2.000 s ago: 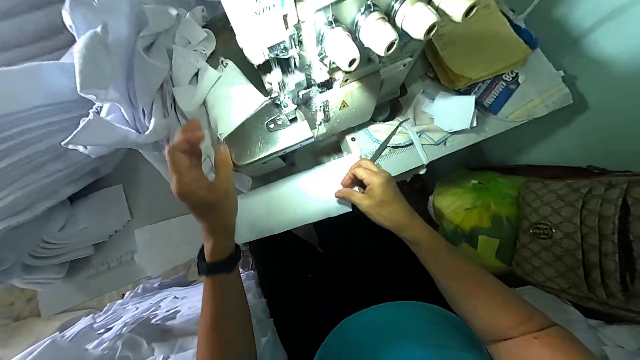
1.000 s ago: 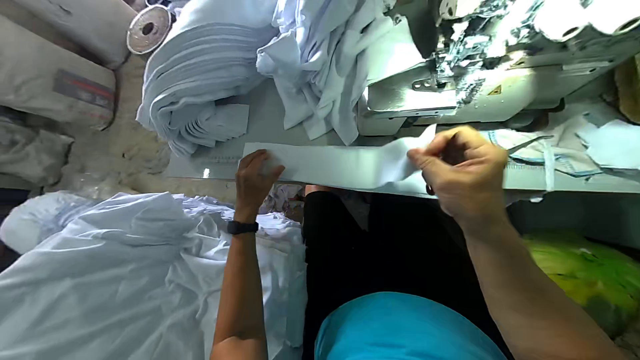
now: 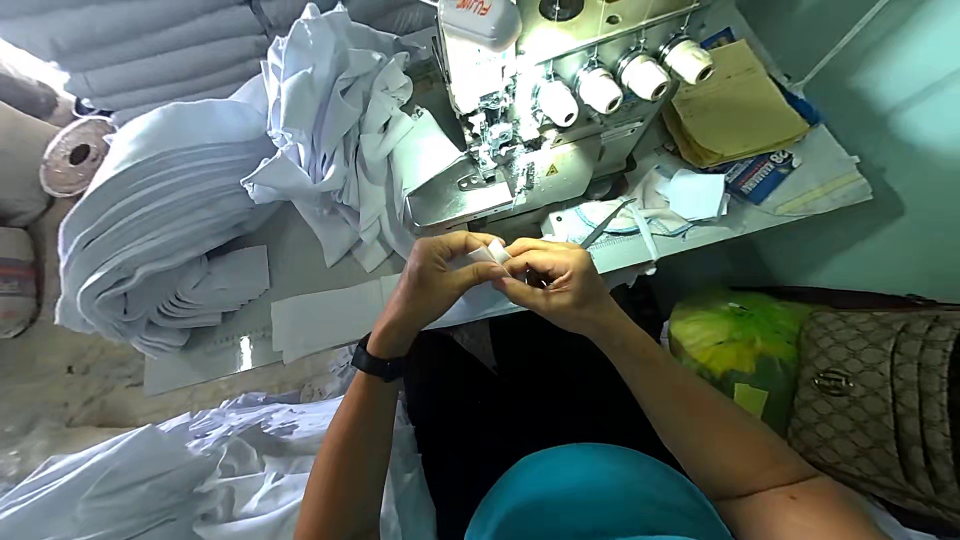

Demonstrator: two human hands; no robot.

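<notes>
My left hand (image 3: 442, 281) and my right hand (image 3: 556, 279) meet at the near edge of the sewing table, both pinching the folded end of a white fabric strip (image 3: 326, 319). The strip runs left from the fingers along the table. Just beyond the hands is the metal plate of an overlock sewing machine (image 3: 469, 196), its needle area lit. A pair of metal tweezers (image 3: 606, 225) lies right of my right hand. Something dark shows within the right hand's fingers; what it is I cannot tell.
Stacked white fabric pieces (image 3: 172, 217) and a crumpled white fabric heap (image 3: 337, 135) lie left of the machine. Thread cones (image 3: 645, 75) stand above it. White cloth (image 3: 135, 480) fills the lower left; a patterned bag (image 3: 870, 390) is at right.
My hands were apart along the strip a second ago, and are now together at its end. Two seconds ago my left hand was raised off the strip. The view has swung about.
</notes>
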